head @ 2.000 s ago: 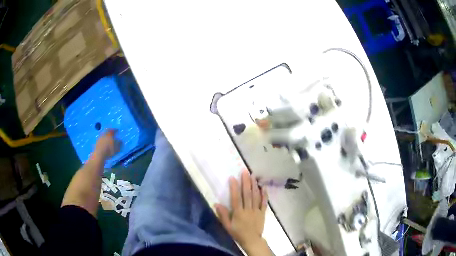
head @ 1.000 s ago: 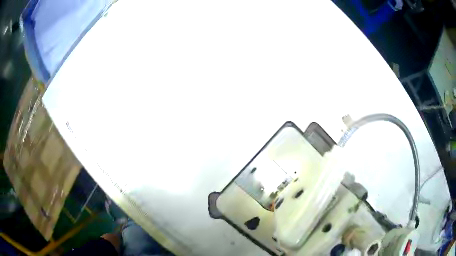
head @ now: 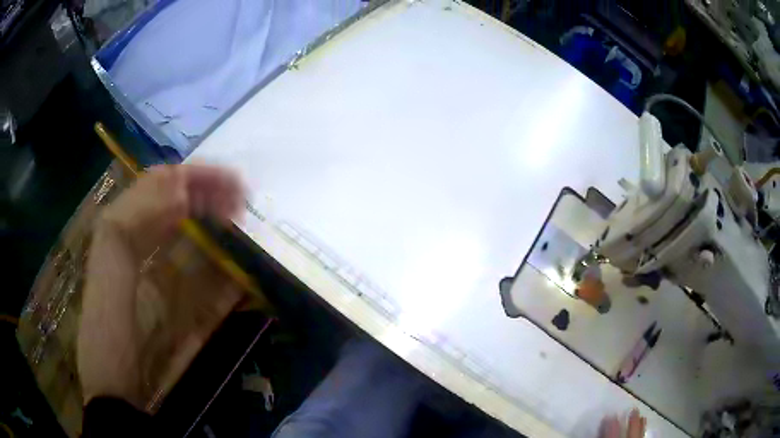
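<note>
The pale sewing machine (head: 714, 248) stands at the right of the white table (head: 385, 171), with a light shining at its needle area. Pink-handled snips (head: 640, 352) lie on its bed. My left hand (head: 192, 201) is blurred, past the table's left front edge and over a yellow tube (head: 218, 250). Whether it grips the tube cannot be told. My right hand (head: 623, 425) is cut off by the bottom edge. Only its fingertips show, on the table's front edge near the machine bed, with nothing visible in them.
A brown cardboard-topped trolley (head: 68, 291) is at the left, below the table edge. A blue-rimmed tray (head: 128, 107) with pale material adjoins the table at the upper left. A blue object (head: 599, 56) is on the floor beyond the table. Ruler marks run along the front edge.
The view has shifted, and the blue stool has left it. My left hand, earlier over the stool, is now raised by the yellow tube. My right hand shows again at the bottom edge.
</note>
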